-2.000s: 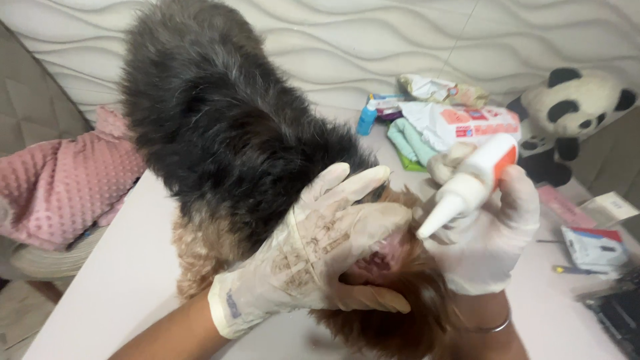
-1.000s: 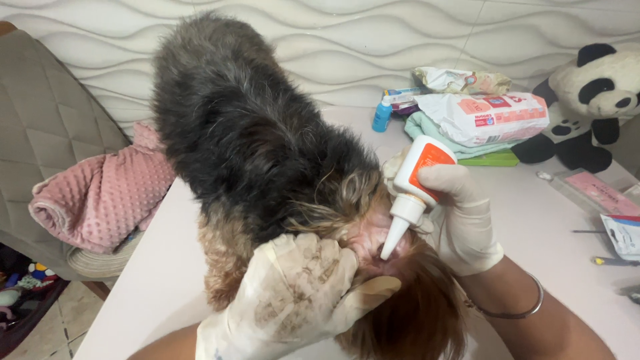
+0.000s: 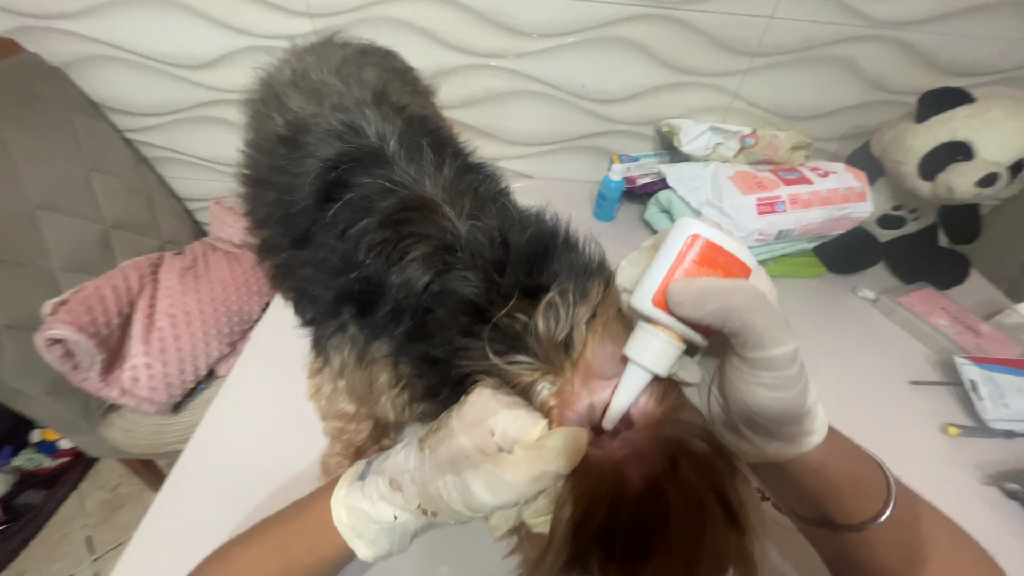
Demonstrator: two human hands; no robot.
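A dog with long black, grey and tan fur (image 3: 400, 192) stands on a pale table, its head low toward me. My left hand (image 3: 472, 456), in a smudged white glove, has its fingers closed on the edge of the dog's ear (image 3: 596, 384); the fingertips are partly hidden. My right hand (image 3: 744, 344), gloved too and with a bangle at the wrist, holds a white squeeze bottle (image 3: 680, 276) with an orange label, tilted nozzle down. The nozzle tip is at the opening of the ear. The dog's face is hidden.
A small blue bottle (image 3: 610, 194), a white and pink plastic pack (image 3: 780, 196), and a plush panda (image 3: 920, 184) are at the back right. A pink case (image 3: 956, 320) lies at the right. Left of the table (image 3: 232, 448), a pink dotted blanket (image 3: 160, 320) rests on a chair.
The bottle's nozzle has come down from above the ear to its opening. My left hand, spread over the dog's head two seconds ago, now has its fingers closed at the ear.
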